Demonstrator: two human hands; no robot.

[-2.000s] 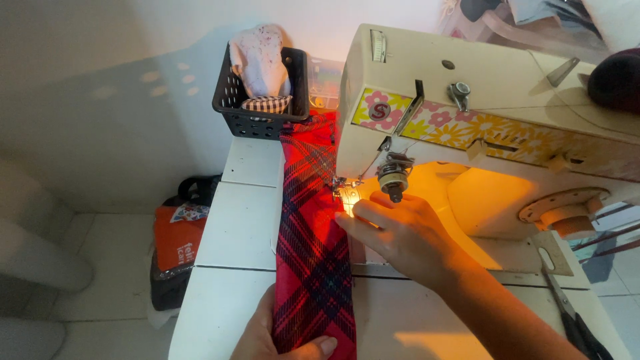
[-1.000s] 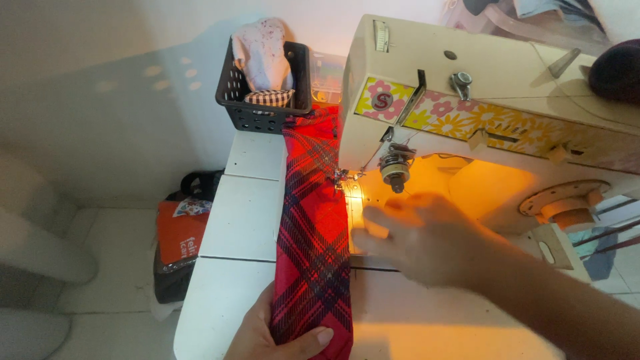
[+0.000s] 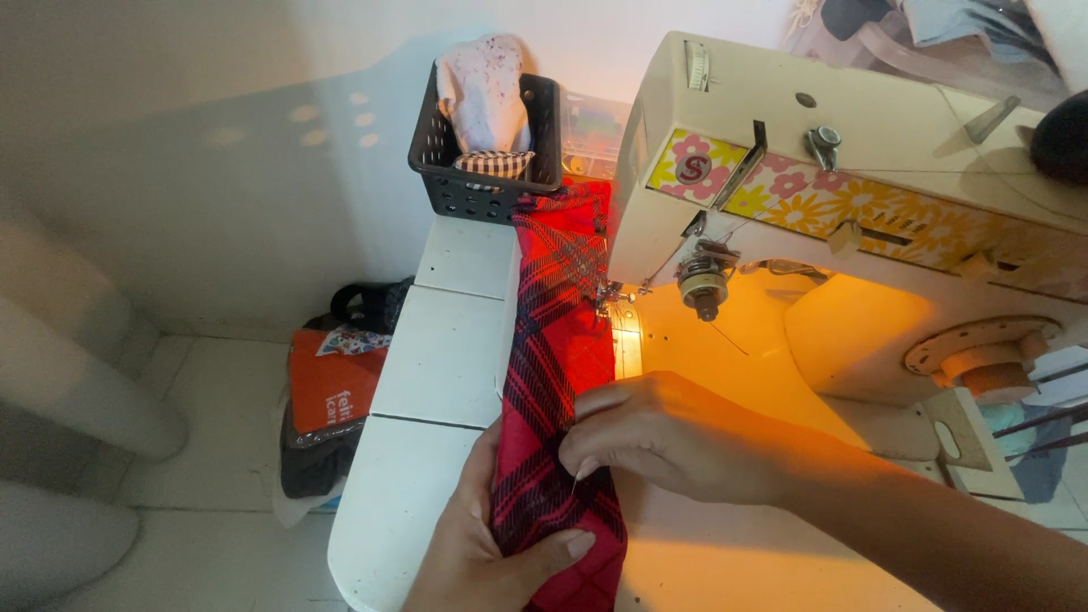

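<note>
A long strip of red and black plaid fabric [image 3: 544, 357] runs from beneath the presser foot area [image 3: 614, 297] of a cream sewing machine [image 3: 765, 102] down toward me. My left hand [image 3: 501, 535] grips its lower part, thumb on top and fingers underneath. Above the cloth, my right hand [image 3: 654, 438] pinches a thin metal pin or needle [image 3: 574, 486] between thumb and finger, its tip at the fabric. The machine's lamp lights the needle plate [image 3: 627, 340] orange. Below the tension dial [image 3: 704, 285] a loose thread hangs.
A black plastic basket [image 3: 484, 200] with cloths stands at the table's back, beside a clear plastic box [image 3: 595, 132]. The white table [image 3: 416, 374] has a rounded left edge. On the floor at left lie bags and an orange packet [image 3: 331, 382]. A dark round object [image 3: 1062, 140] tops the machine.
My right hand has moved from beside the needle area down toward me, onto the fabric near my left hand. The left hand still holds the cloth.
</note>
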